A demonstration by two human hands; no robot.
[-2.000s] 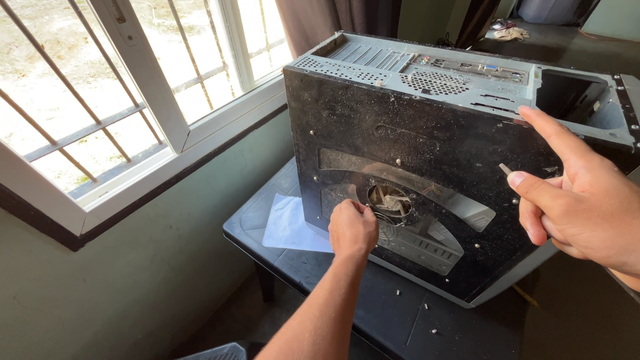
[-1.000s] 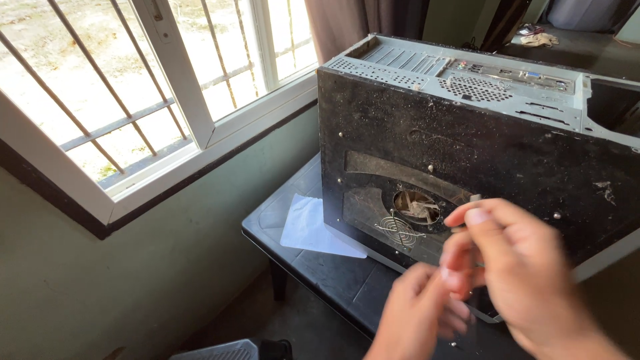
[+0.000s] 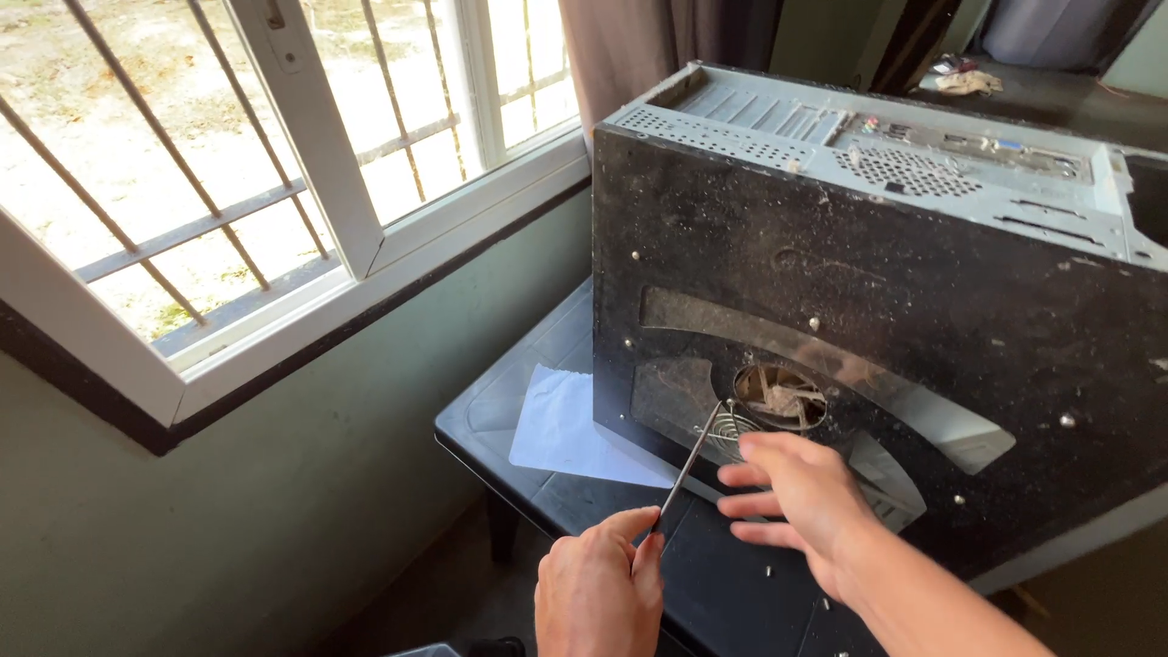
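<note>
A dusty black computer case (image 3: 876,255) stands on a dark table. My left hand (image 3: 602,575) grips a thin metal screwdriver (image 3: 689,465), whose tip meets a small screw by the rim of the round fan opening (image 3: 780,394). A wire fan grille (image 3: 727,433) hangs askew at the lower left of that opening. My right hand (image 3: 803,511) is just right of the grille, palm inward, its fingers spread; nothing shows between them. Its fingertips are near the grille, and whether they touch it I cannot tell.
White paper (image 3: 566,429) lies on the dark table (image 3: 493,415), partly beside the case. Several loose screws (image 3: 769,571) lie near the table's front part. A barred window (image 3: 274,228) is at the left, and a curtain (image 3: 630,55) hangs behind the case.
My hands have moved apart from where they met one second ago. The screwdriver in my left hand now points at the fan opening. The grille was hanging there one second ago too.
</note>
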